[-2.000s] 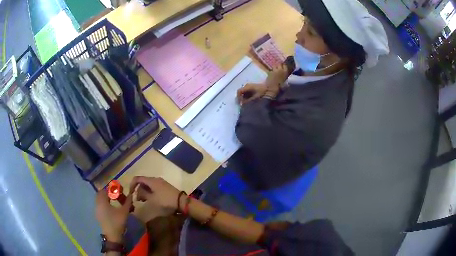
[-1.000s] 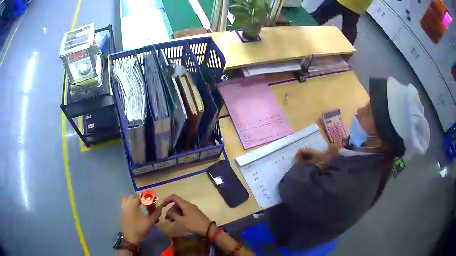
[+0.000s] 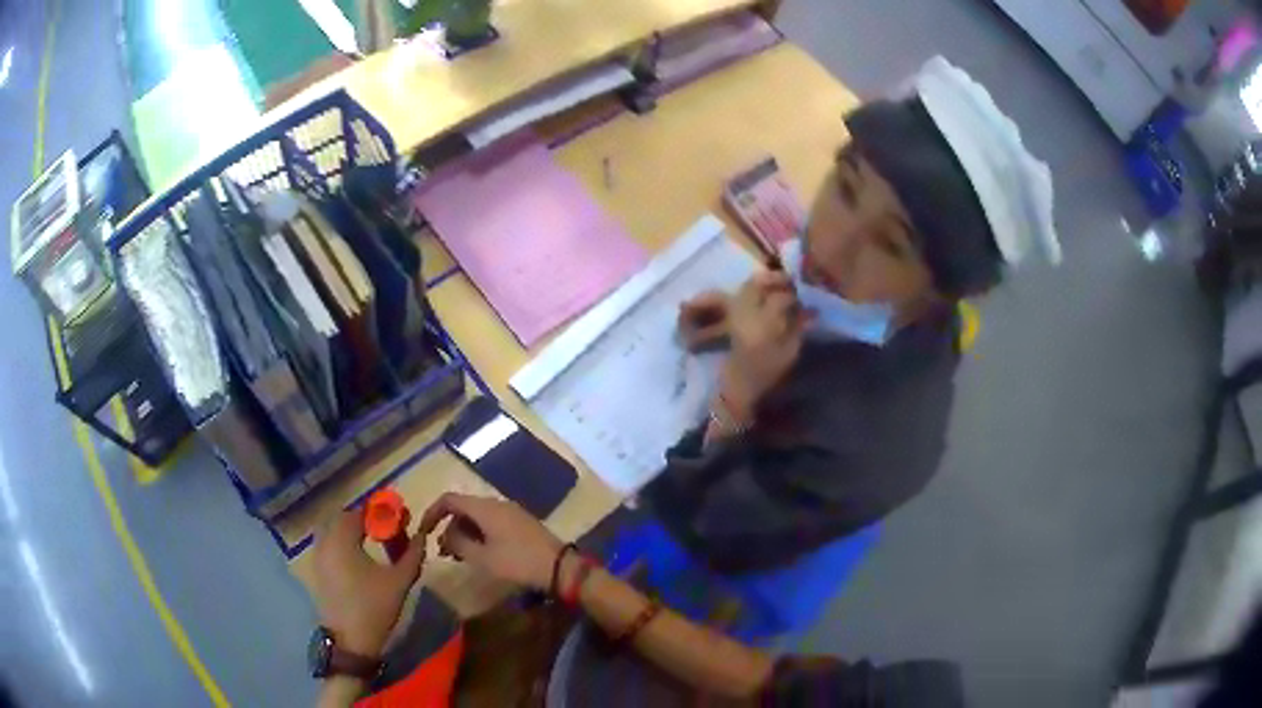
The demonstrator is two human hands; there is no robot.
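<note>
A small orange-red flanged part (image 3: 385, 515) with a hollow round rim is held upright in my left hand (image 3: 363, 578), at the lower left by the desk edge. My left hand wears a dark watch. My right hand (image 3: 487, 542), with bracelets at the wrist, is just to the right, its fingers bent and fingertips close to my left fingers. Whether it pinches anything small is too blurred to tell.
A black phone (image 3: 515, 457), white sheets (image 3: 630, 374), a pink form (image 3: 533, 242) and a calculator (image 3: 764, 205) lie on the desk. A dark blue file basket (image 3: 363, 445) stands at left. A person (image 3: 830, 429) sits at right on a blue stool; a cart (image 3: 118, 394) stands far left.
The view has tilted and shifted. The seated person's head has turned towards me, the mask is lower and a hand is raised near it. My left hand still holds the orange part.
</note>
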